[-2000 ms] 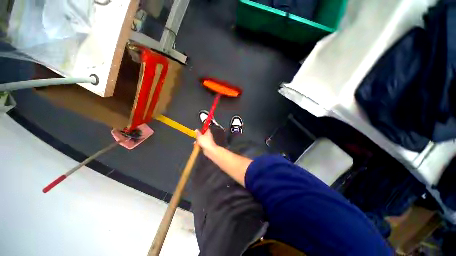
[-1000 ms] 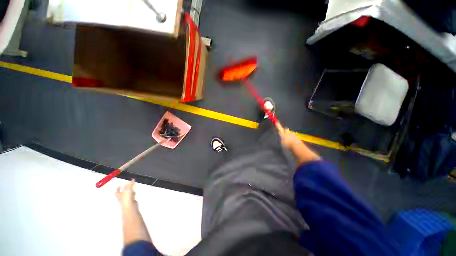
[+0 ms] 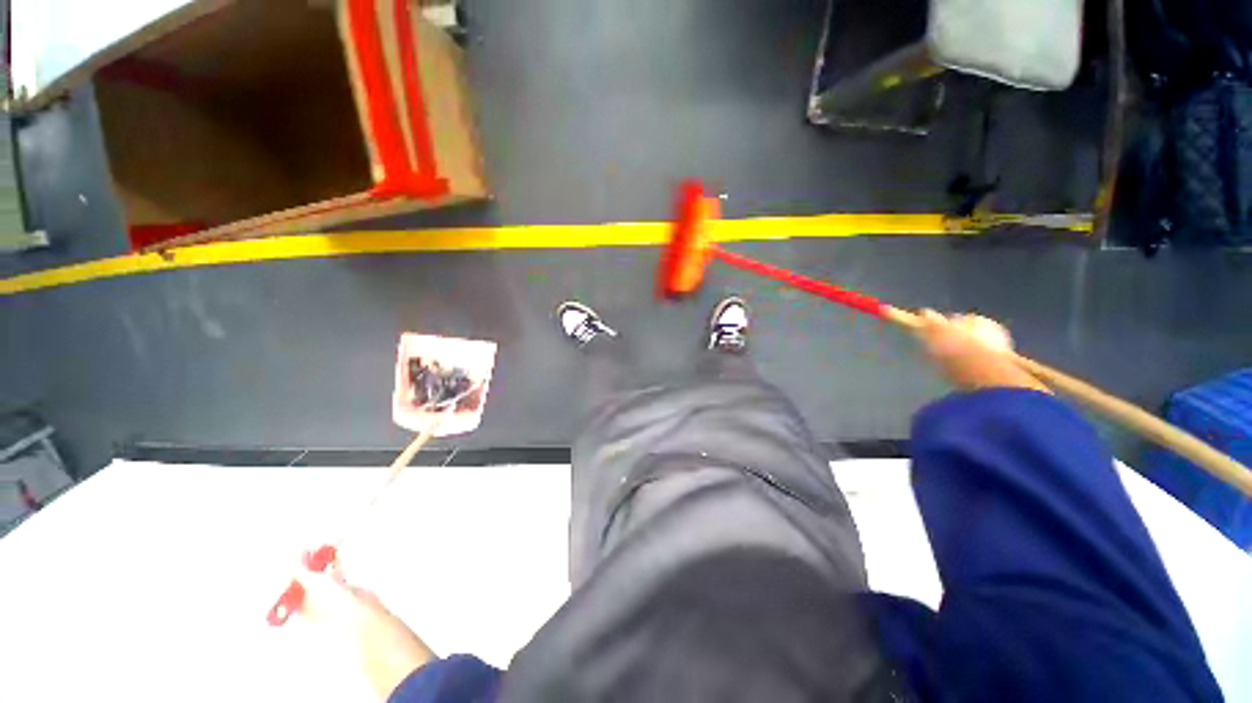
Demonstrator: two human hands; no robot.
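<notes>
My right hand [image 3: 969, 349] is closed around the wooden handle of the broom [image 3: 803, 283]. The broom's orange-red head is on or just above the floor at the yellow line, in front of my shoes, slightly blurred. My left hand [image 3: 337, 602] is closed on the red grip of the dustpan [image 3: 477, 405] at the lower left. The pale pink dustpan is over the floor to the left of my feet. A dark clump of sweepings [image 3: 442, 382] lies in it.
An open cardboard carton [image 3: 446, 117] with red tape stands at the upper left. A pale-seated stool [image 3: 1009, 39] is at the upper right, with dark quilted garments [image 3: 1219, 165] beyond it. A blue crate [image 3: 1218, 416] is at the right edge. A white table [image 3: 151, 577] is behind me.
My left hand has taken hold of the dustpan grip. The broom head has moved closer to my feet, with its handle now slanting to the right. The view has turned toward the yellow line.
</notes>
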